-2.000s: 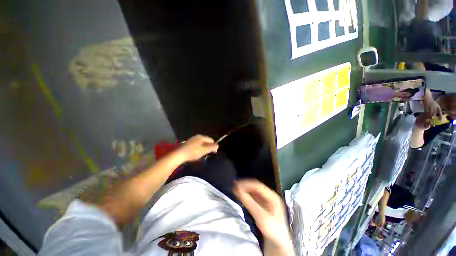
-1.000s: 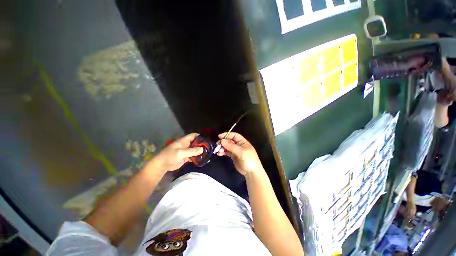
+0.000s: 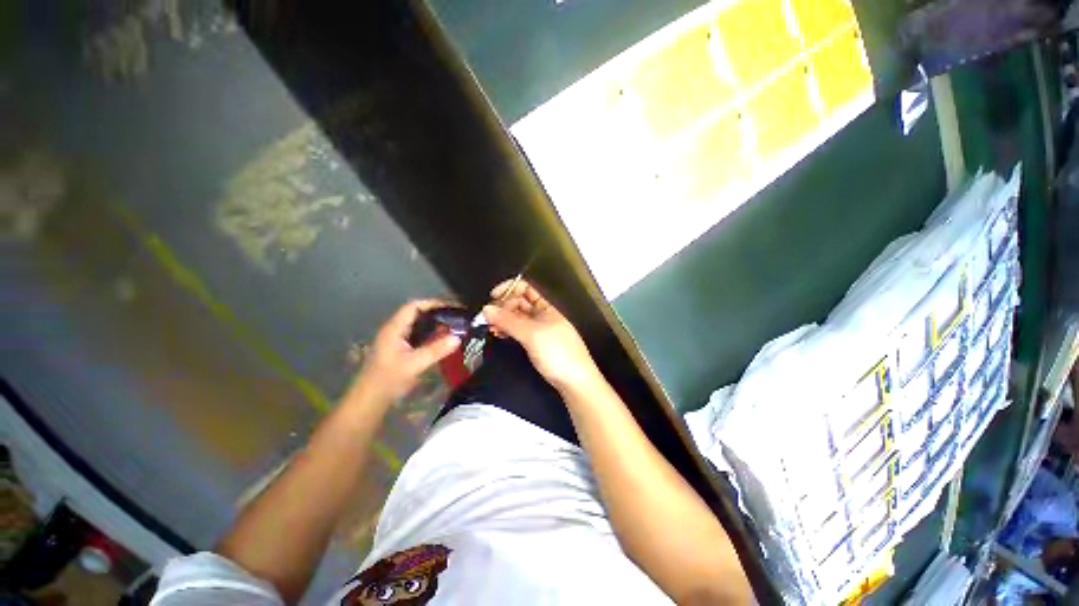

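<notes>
My left hand (image 3: 406,346) is shut on a small dark object (image 3: 440,322) in front of my lap, off the bench. My right hand (image 3: 530,324) is close beside it and pinches a small whitish piece (image 3: 479,320) at the object's side. A thin, light, stick-like or cord-like thing rises from the right fingers; I cannot tell what it is. The fingers hide much of the dark object.
The green bench (image 3: 734,284) lies to the right. It bears a yellow sticker sheet (image 3: 710,107) and a stack of blister trays (image 3: 876,414). A yellow piece (image 3: 870,582) is at the trays' lower edge. A phone (image 3: 982,30) stands at the top right. The floor is at left.
Both hands have come together in front of my body, and the dark object now shows in the left hand. The view has shifted, so the bench and trays appear larger and nearer.
</notes>
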